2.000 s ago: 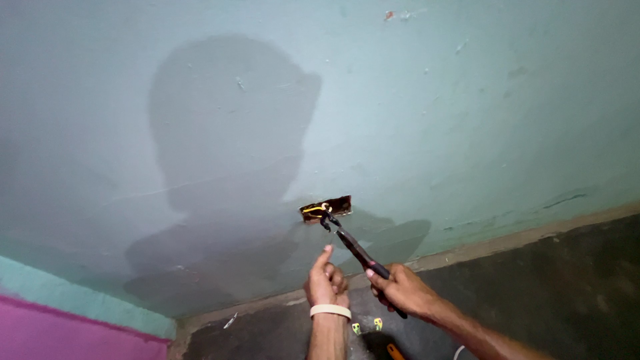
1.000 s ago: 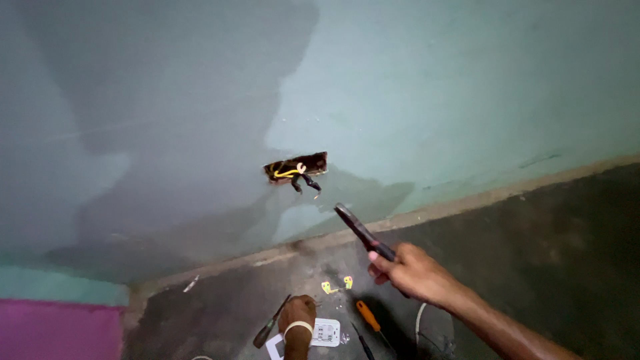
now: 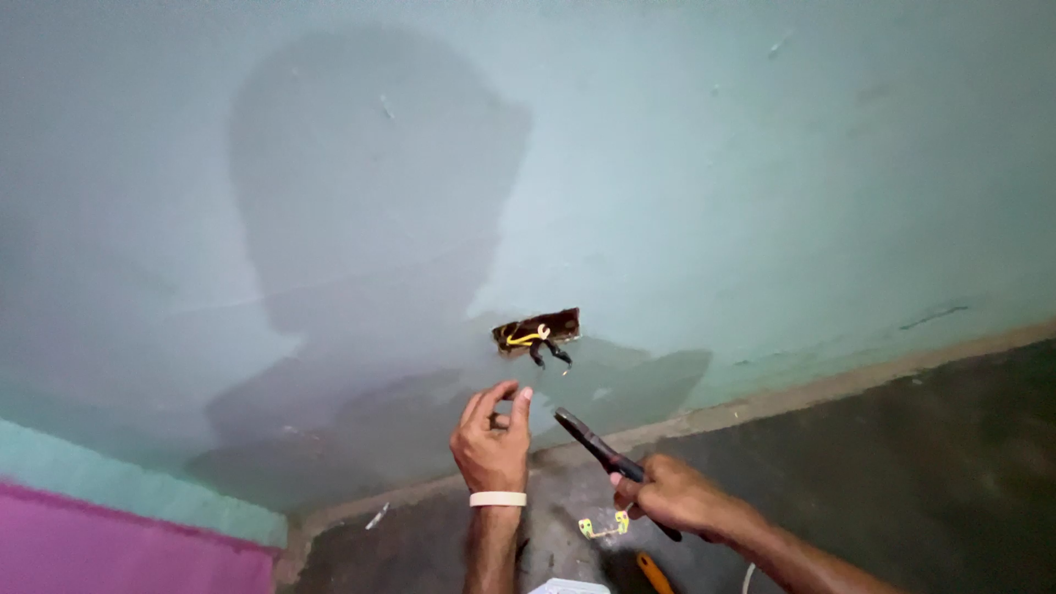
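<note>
A rectangular recess in the blue-green wall holds a yellow wire and a pale wire end. Black-covered wires hang out over its lower edge, with a bare tip showing on one. Just below them is my left hand, a pale band on its wrist, its thumb and index fingertip close together; whether something small sits between them cannot be told. My right hand grips dark-handled pliers, their head pointing up and left toward the wires without touching them.
On the dark floor lie a small yellow-green metal bracket, an orange-handled tool, part of a white plate and a white scrap. A pale cable shows at the bottom edge. A pink surface fills the lower left.
My left hand was down on the floor by the white plate a second ago and has come up near the wires. The pliers stay in my right hand. The view has shifted.
</note>
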